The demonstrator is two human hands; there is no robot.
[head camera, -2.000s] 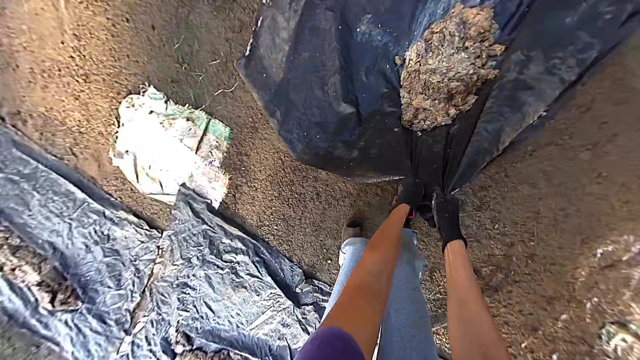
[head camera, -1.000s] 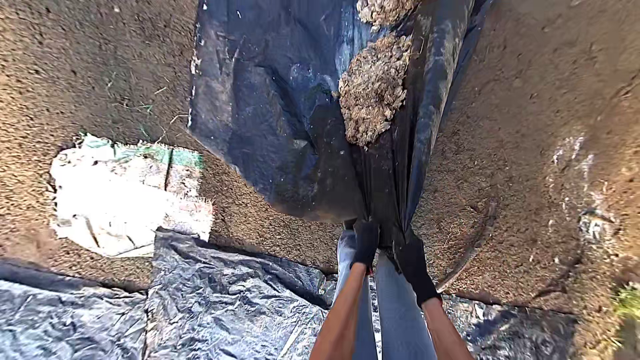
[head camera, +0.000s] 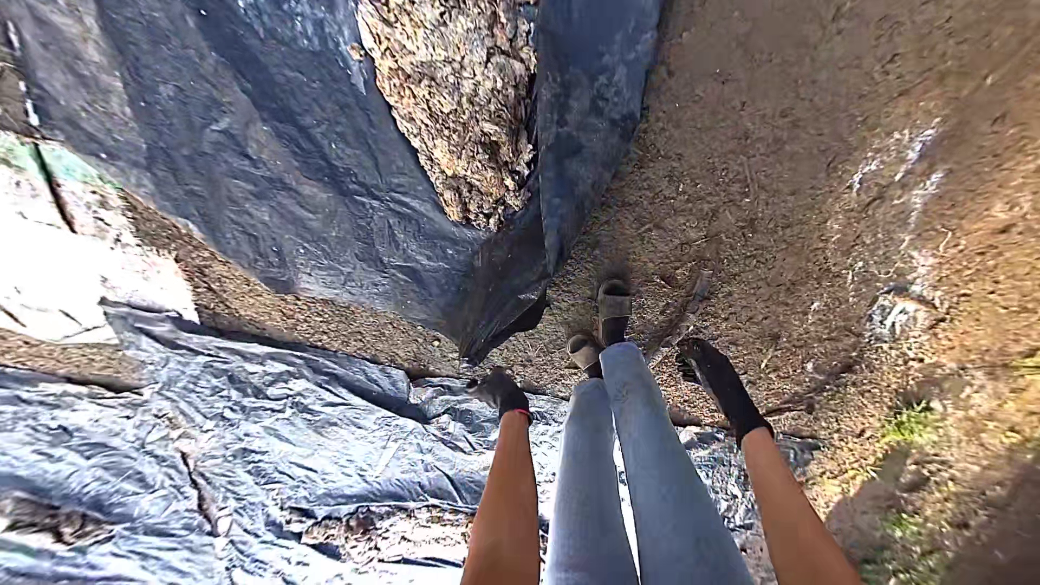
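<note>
A large black plastic sheet (head camera: 325, 219) lies on the ground with a heap of brown, flaky plant matter (head camera: 467, 106) on it. Its near end is bunched to a point, and its right edge is folded up beside the heap. My left hand (head camera: 500, 392), in a dark glove, is just below that point, fingers loosely bent, with no clear grip on the sheet. Out to the right of my legs, my right hand (head camera: 719, 382), also gloved, hangs over bare soil with loosely curled fingers and nothing visible in it.
A second dark plastic sheet (head camera: 325, 447), wrinkled and shiny, spreads across the lower left, with brown matter showing at its lower part. A whitish woven sack (head camera: 73, 260) lies at far left. My shoes (head camera: 613, 309) stand on soil near a stick (head camera: 686, 313). Grass (head camera: 910, 422) grows at right.
Both hands were together at the gathered end of the black sheet; now they are apart, the right one well away from it. The bunched end now lies left of my feet.
</note>
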